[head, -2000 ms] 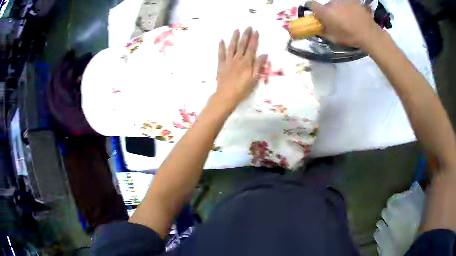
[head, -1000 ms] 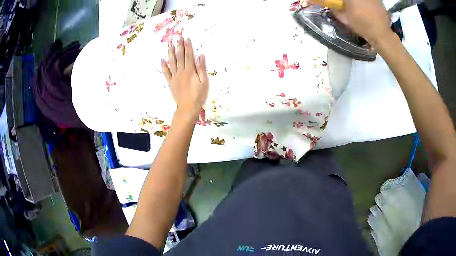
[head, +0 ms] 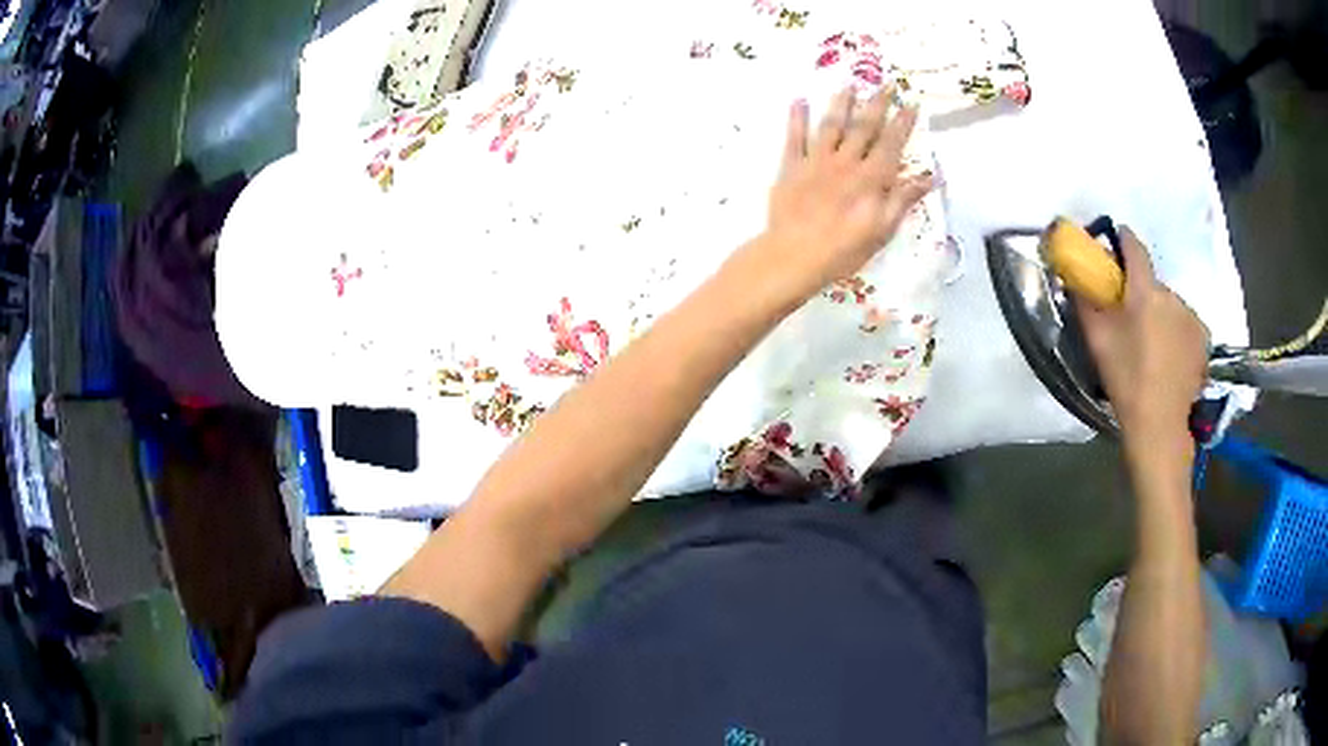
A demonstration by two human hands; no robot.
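The floral garment [head: 641, 219], cream with pink-red flowers, is spread over the white padded pressing arm [head: 270, 277], whose rounded end shows at the left. My left hand [head: 845, 190] lies flat on the garment near its right edge, fingers apart. My right hand [head: 1143, 343] grips the steam iron [head: 1037, 313] by its yellow-tan handle. The iron is on the white table to the right of the garment, apart from it. Part of the garment's near edge hangs down over the table edge.
The white ironing table [head: 1136, 161] spreads beneath. A dark phone-like rectangle [head: 374, 436] and printed paper [head: 364, 554] lie at its near left. A box-like object [head: 437, 51] stands at the far left. A blue basket [head: 1289, 532] and pale scalloped cloth [head: 1238, 670] are low right; a hose runs right.
My left hand has moved right across the garment. My right hand has brought the iron from the garment's far right edge toward me, onto the table.
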